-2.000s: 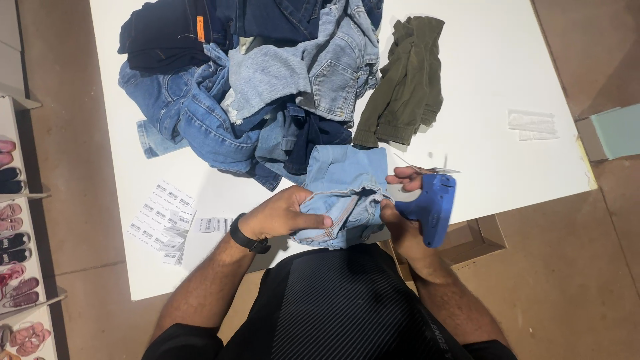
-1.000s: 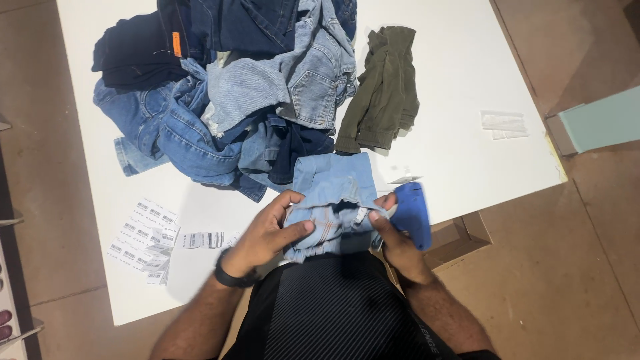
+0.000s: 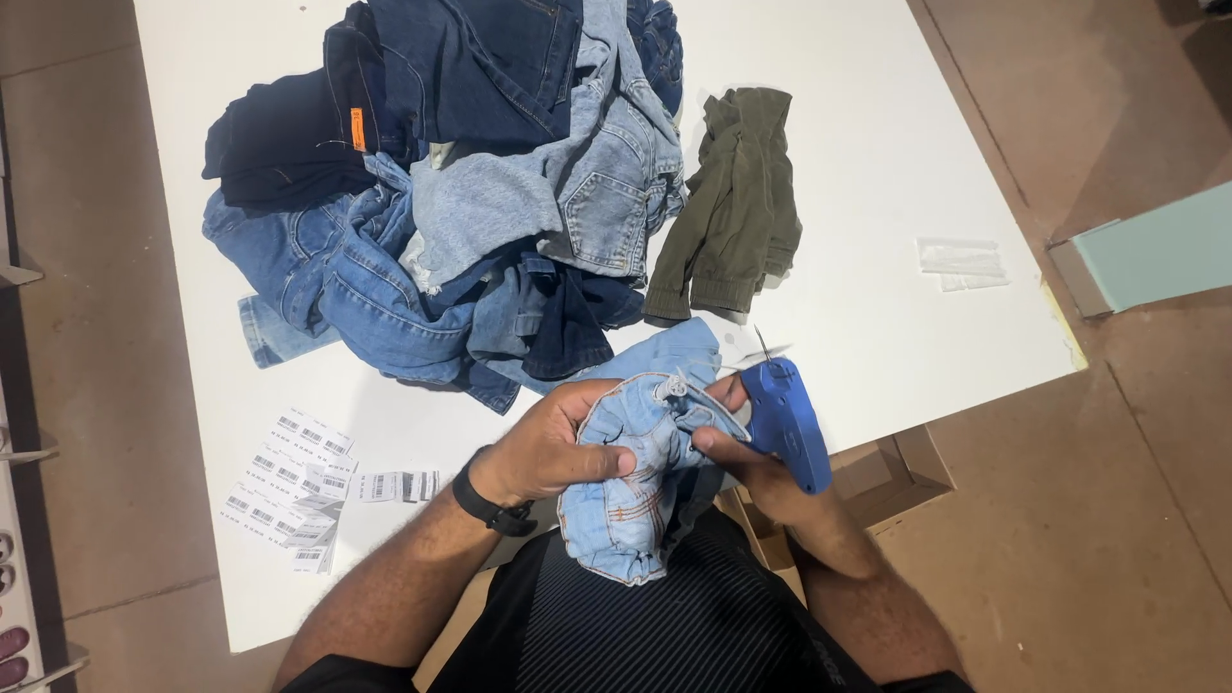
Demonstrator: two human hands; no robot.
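Observation:
My left hand (image 3: 549,443), with a black watch on its wrist, grips the waistband side of small light-blue denim pants (image 3: 626,500). On the garment's other side my right hand (image 3: 751,462) pinches the waistband near its metal button. A blue tagging gun (image 3: 791,423) with a thin needle is also held in my right hand, its needle pointing up and away from me. One leg of the pants lies toward the pile of jeans (image 3: 385,279), which carries an orange tag. Olive-green pants (image 3: 736,202) rest to the right of the pile.
Sheets of barcode stickers (image 3: 289,491) and a short strip of labels (image 3: 399,486) lie on the white table (image 3: 866,346) at left. Clear plastic strips (image 3: 961,263) lie at right. Cardboard boxes (image 3: 900,476) stand below the table's near edge. Shoes sit on a shelf (image 3: 19,597) at far left.
The light-blue pants' waistband, spread fairly flat between my hands a second ago, is now tilted up and bunched, with its button showing. The tagging gun stays with my right hand.

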